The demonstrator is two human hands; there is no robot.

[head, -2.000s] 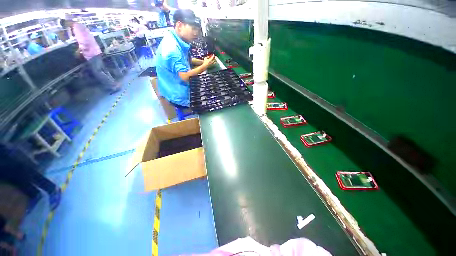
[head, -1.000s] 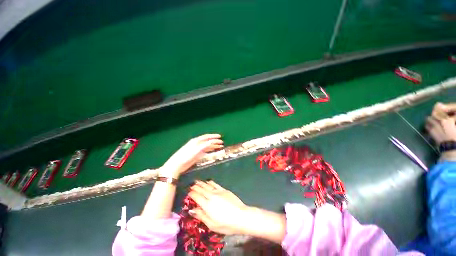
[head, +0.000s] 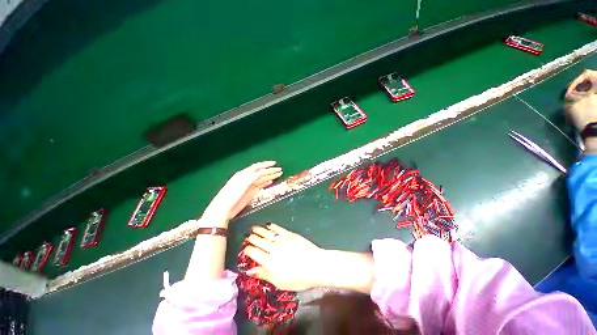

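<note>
My left hand [head: 239, 191] lies over the belt edge ledge [head: 366, 150], palm down, fingers slightly apart, holding nothing that shows. My right hand [head: 280, 255] lies palm down on the upper part of the left pile of small red-and-black parts [head: 267, 302], fingers a little spread; what is under the palm is hidden. The right pile of small parts [head: 393, 190] curves across the dark green bench to the right of my right hand, untouched. A phone housing with board [head: 147, 207] lies on the belt up and left of my left hand.
Several more red-rimmed housings lie on the green conveyor belt [head: 294, 154], with two near each other [head: 349, 112] beyond the ledge. Pale tweezers [head: 538, 151] lie at right, beside a coworker's hand [head: 581, 101] and blue sleeve. A white strip [head: 165, 280] shows by my left sleeve.
From two seconds ago, the view has swung from the aisle and carton to the bench. Over the last second, both hands hold nearly the same place while the picture has shifted and sharpened.
</note>
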